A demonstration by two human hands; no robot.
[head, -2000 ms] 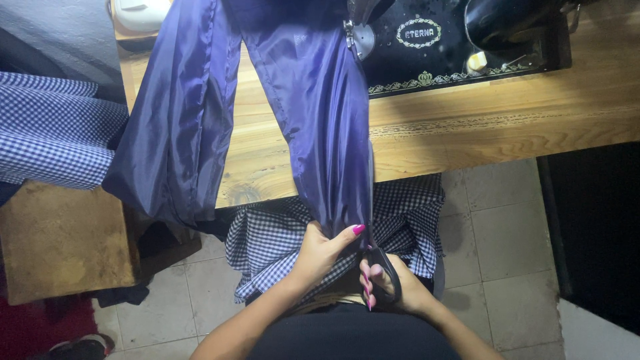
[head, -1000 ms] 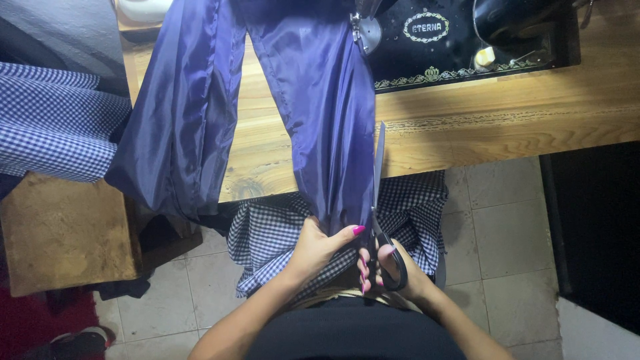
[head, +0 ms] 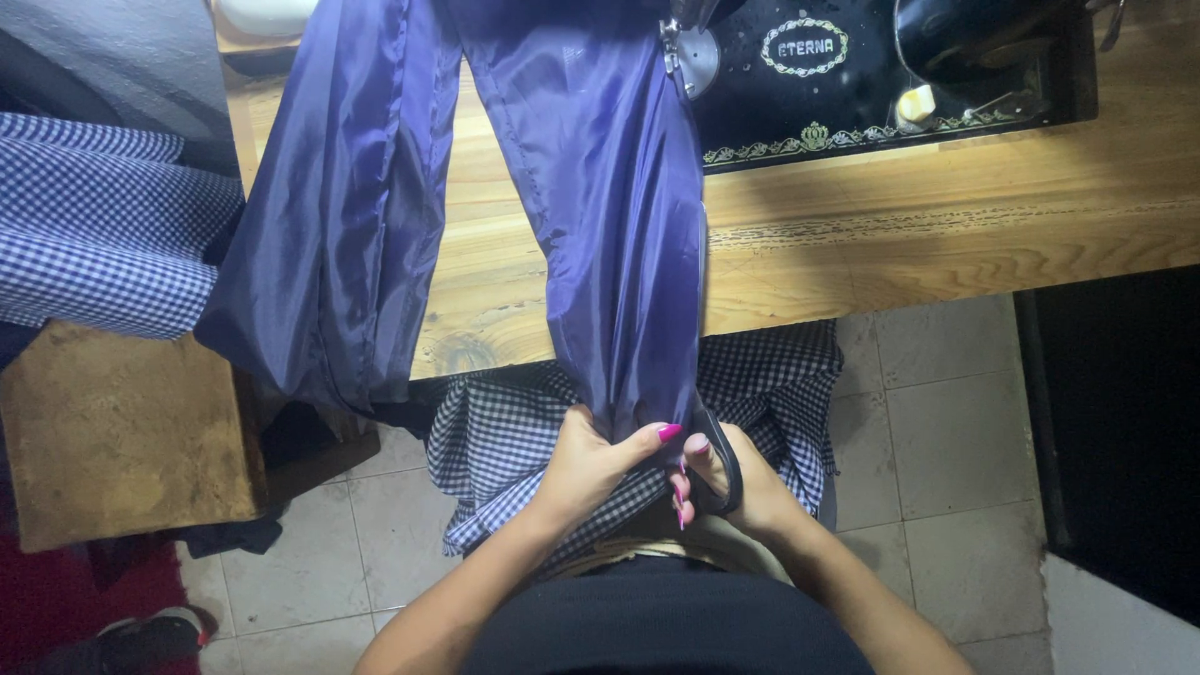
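Observation:
Shiny purple-blue fabric with two long leg-like parts hangs over the front edge of the wooden table. My left hand grips the lower end of the right part, thumb on top. Close beside it on the right, my right hand has its fingers through the black handles of scissors. A blade lies along the fabric's right edge, partly covered by it. At the top, the fabric reaches the presser foot area of a black sewing machine. Blue-and-white checked cloth lies below my hands.
More checked cloth hangs at the left above a worn wooden stool or box. A small yellowish block rests on the machine bed. A dark shoe and red cloth are at the lower left, beside floor tiles.
The scissor blade stood apart from the fabric's right edge one second ago; it now lies against that edge. My left hand keeps its hold on the fabric.

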